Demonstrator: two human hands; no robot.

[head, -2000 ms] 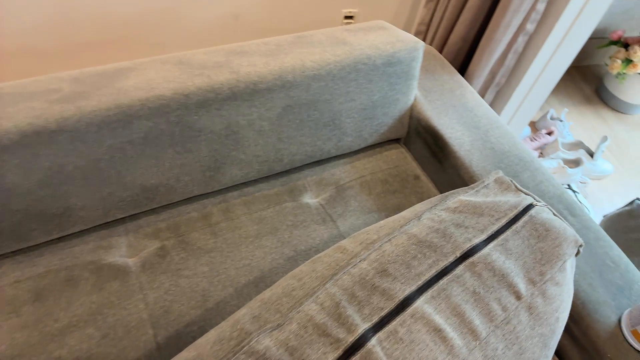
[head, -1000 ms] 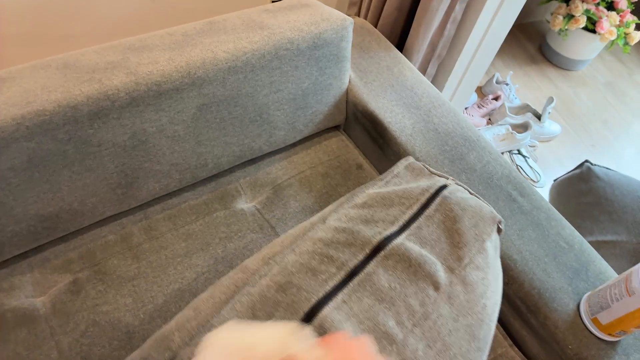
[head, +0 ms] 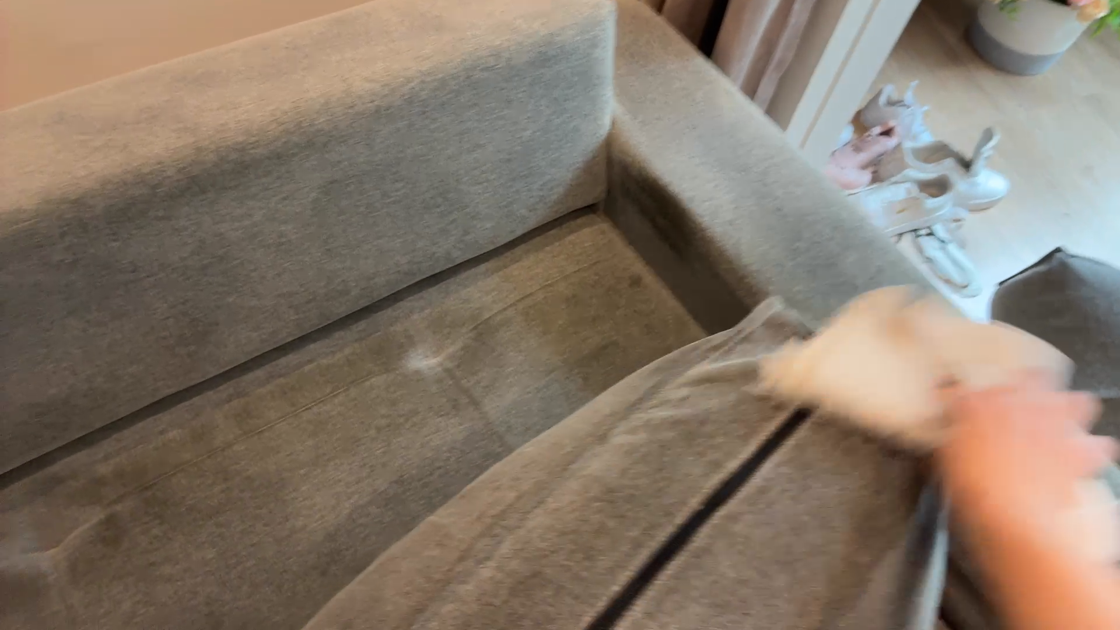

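Note:
My right hand (head: 1024,455), blurred by motion, is closed on a pale, soft-looking brush or cloth (head: 875,363); which of the two it is I cannot tell. This pale thing lies over the upper right corner of a grey-brown fabric cushion (head: 560,525). A dark zipper (head: 709,507) runs along the cushion's upward face. Beneath the cushion is the tufted sofa seat (head: 306,446), with darker patches near its inner corner. My left hand is out of view.
The sofa backrest (head: 332,184) meets the armrest (head: 744,157) at the upper middle. Beyond the armrest, several shoes (head: 927,184) and a flowerpot (head: 1024,35) stand on the floor. A dark grey cushion or pouf (head: 1063,315) is at the right, and a curtain (head: 761,44) hangs behind.
My right hand and the pale thing have moved from the cushion's lower part, at the bottom of the view, up and right to its far corner. Two seconds ago neither was in view.

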